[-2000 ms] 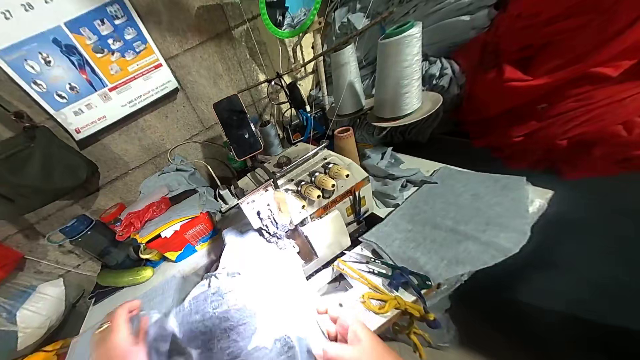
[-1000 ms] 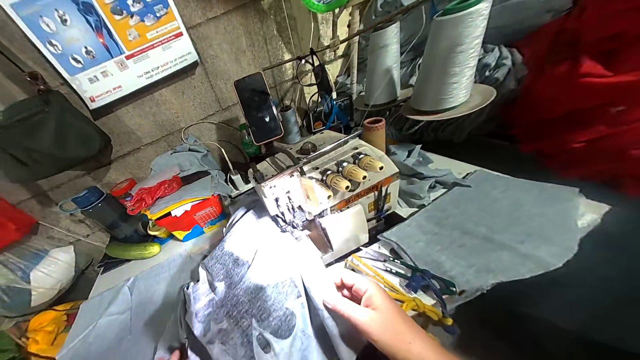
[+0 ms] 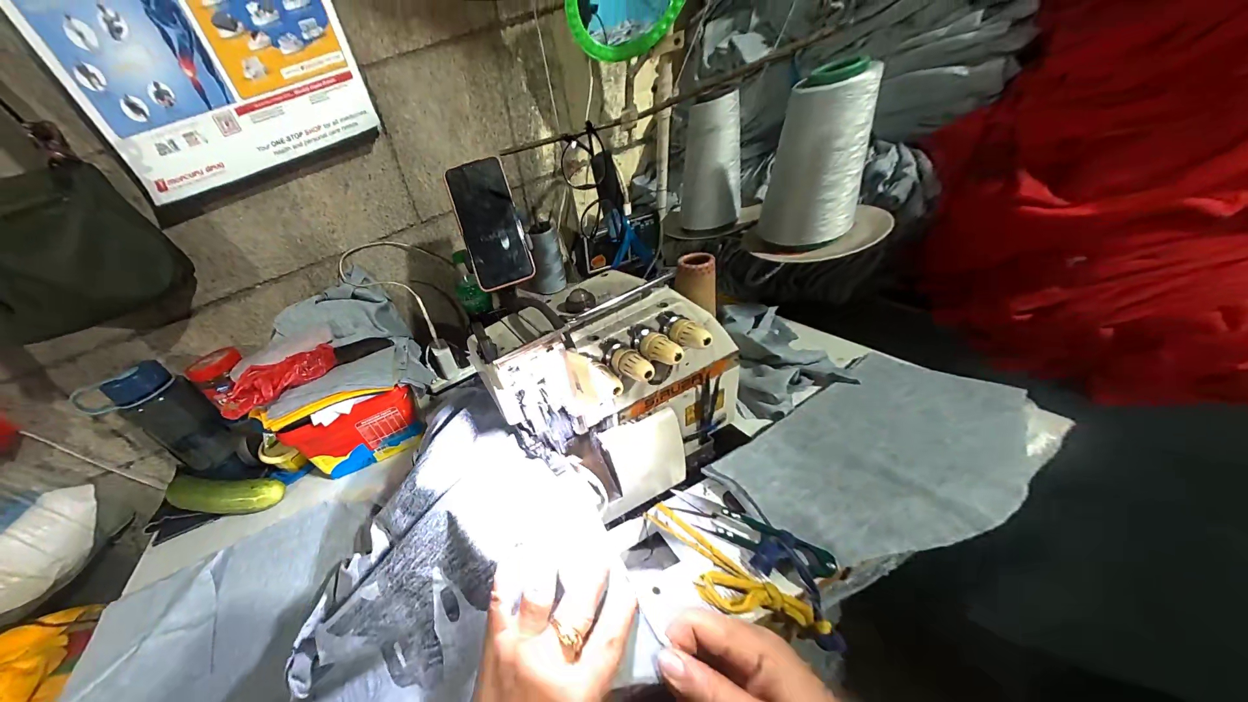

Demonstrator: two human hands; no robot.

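Note:
An overlock sewing machine (image 3: 624,380) with several cream tension knobs stands on the table, its lamp washing out the needle area. Grey heathered fabric (image 3: 419,585) runs from the needle area toward me. My left hand (image 3: 556,624), with a ring on one finger, lies flat on the brightly lit fabric in front of the machine. Just to its right, my right hand (image 3: 736,663) pinches the fabric edge between thumb and forefinger. Yellow cord (image 3: 746,590) and what look like thread snips or tweezers (image 3: 770,536) lie beside the machine, near my right hand.
A grey fabric piece (image 3: 897,448) covers the right side of the table. White thread cones (image 3: 824,156) stand behind the machine, near a mounted phone (image 3: 490,224). At left are a dark bottle (image 3: 180,419), a green cucumber-like vegetable (image 3: 224,493) and a red-and-yellow packet (image 3: 356,429). Red fabric (image 3: 1102,214) hangs at right.
My left hand has come from the lower left onto the fabric before the machine. My right hand now pinches the fabric edge lower down, close beside it.

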